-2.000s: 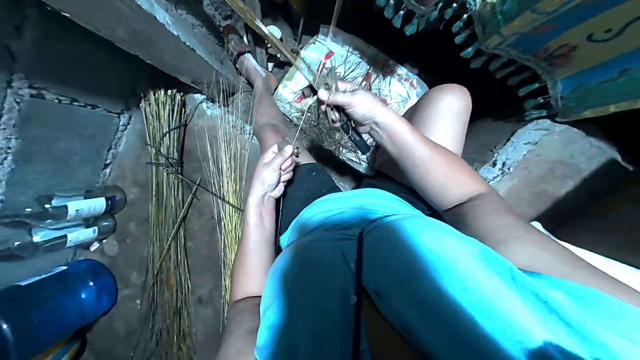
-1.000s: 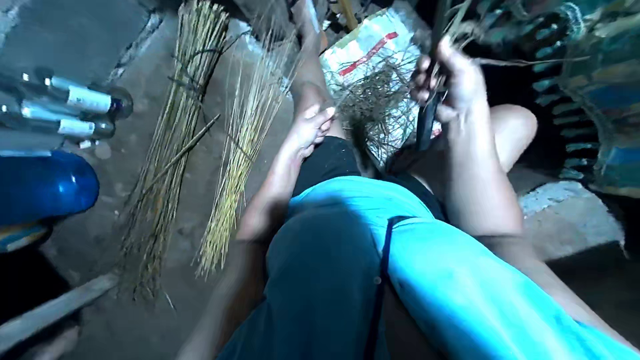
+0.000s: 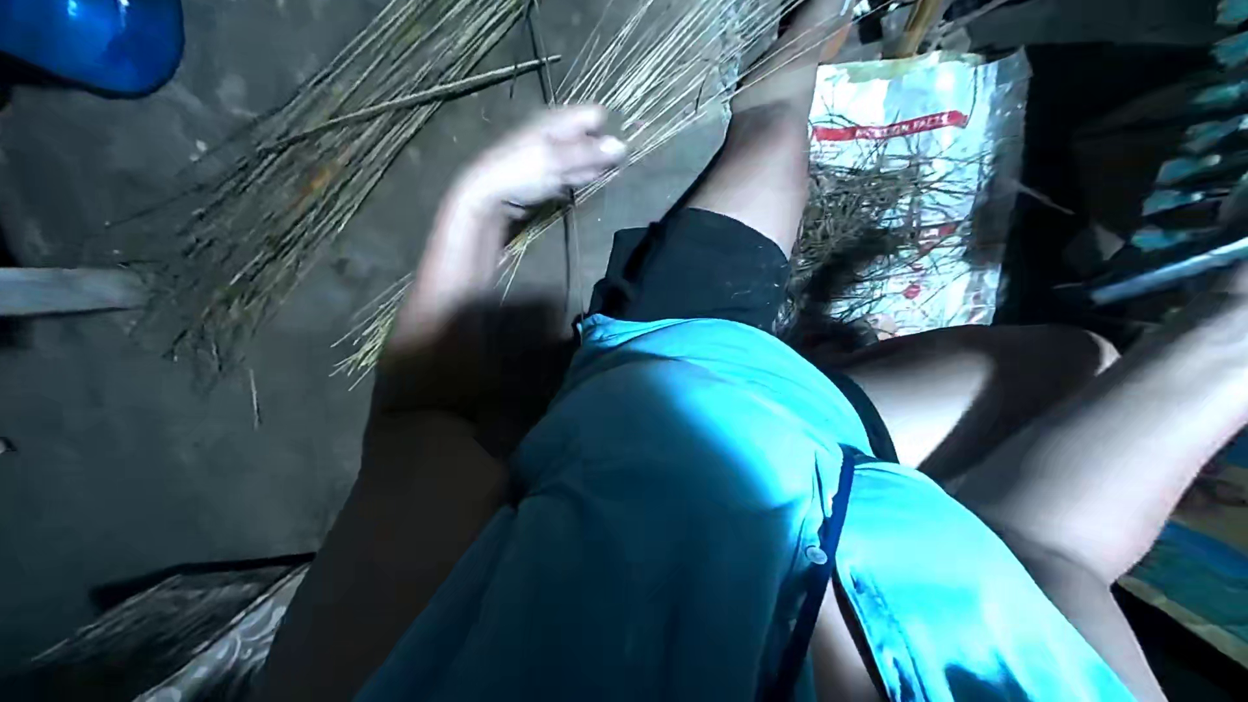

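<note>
My left hand (image 3: 546, 161) is blurred, its fingers partly curled, over a thin bundle of pale plant sticks (image 3: 663, 83); whether it holds any of them cannot be told. To its left, a thicker bundle of sticks (image 3: 361, 127) lies on the floor, with a thicker stick (image 3: 429, 96) slanting across it. My right forearm reaches the right edge, where the hand is cut off; a long narrow blade-like thing (image 3: 1170, 273) shows close to it. Between my legs, thin dark shavings or stalks (image 3: 858, 210) lie on a white printed plastic sack (image 3: 985, 210).
A shiny blue container (image 3: 93, 39) is at the top left. A pale wooden bar (image 3: 73, 291) juts in from the left edge. Patterned cloth (image 3: 1194, 551) lies at the lower right, and fringed cloth (image 3: 1185, 166) hangs at the upper right.
My left hand has moved from beside my thigh to over the thin bundle. My right hand, earlier raised with stalks and a dark tool, has gone to the right edge. The view has shifted strongly.
</note>
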